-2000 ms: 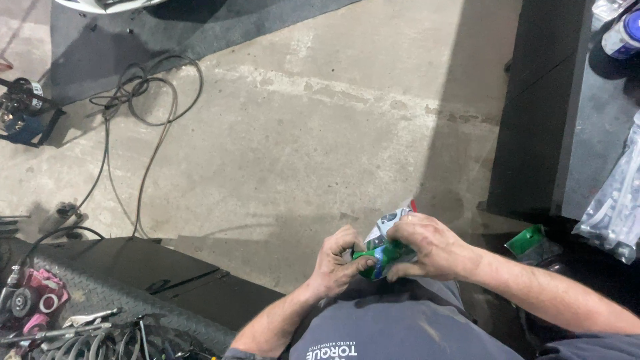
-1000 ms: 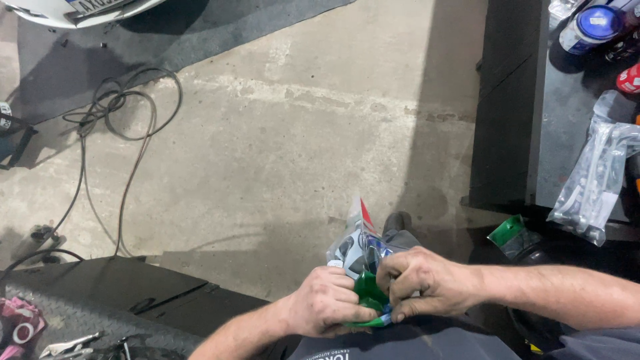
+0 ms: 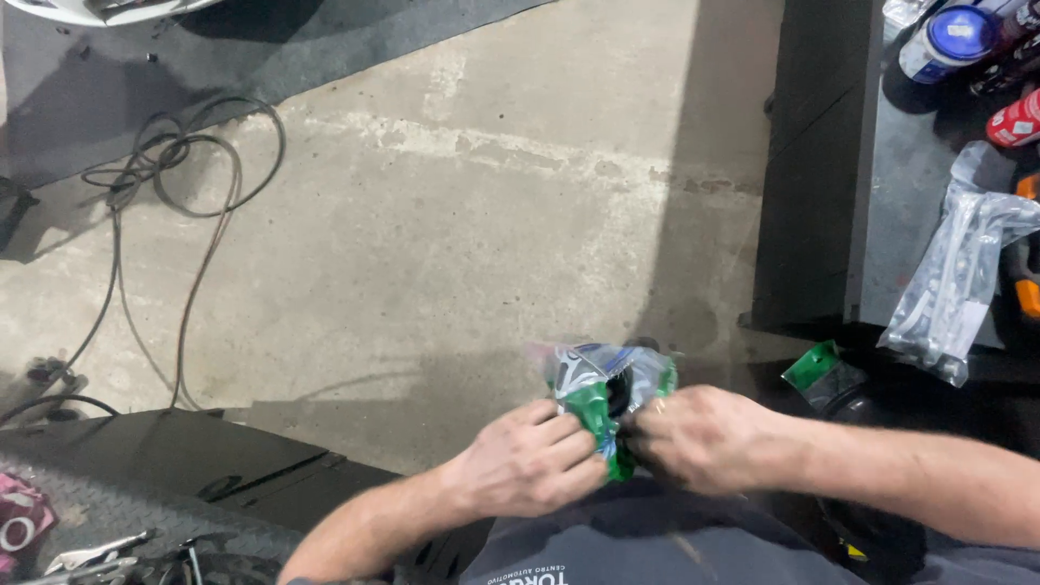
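Note:
Close to my body, at the lower middle of the head view, I hold a green and clear plastic packet point(image 3: 587, 402) between both hands. My left hand point(image 3: 532, 459) grips its green left side, with the fingers curled over it. On the right side of the packet, my right hand point(image 3: 703, 439) is closed on the plastic, its fingertips partly hidden and blurred. A black round part point(image 3: 620, 392) shows in the packet's gap between the hands.
At right, a dark bench point(image 3: 881, 268) holds a blue-lidded tub point(image 3: 959, 36), a red can point(image 3: 1016, 120) and a clear bag with metal parts point(image 3: 946, 284). Another green packet point(image 3: 816, 370) lies atop a black bin. A looped cable point(image 3: 187, 268) crosses the floor. Tools point(image 3: 93, 561) lie lower left.
My hands have moved apart and the packet is spread wider between them, with a black part now visible. The view has shifted somewhat to the right.

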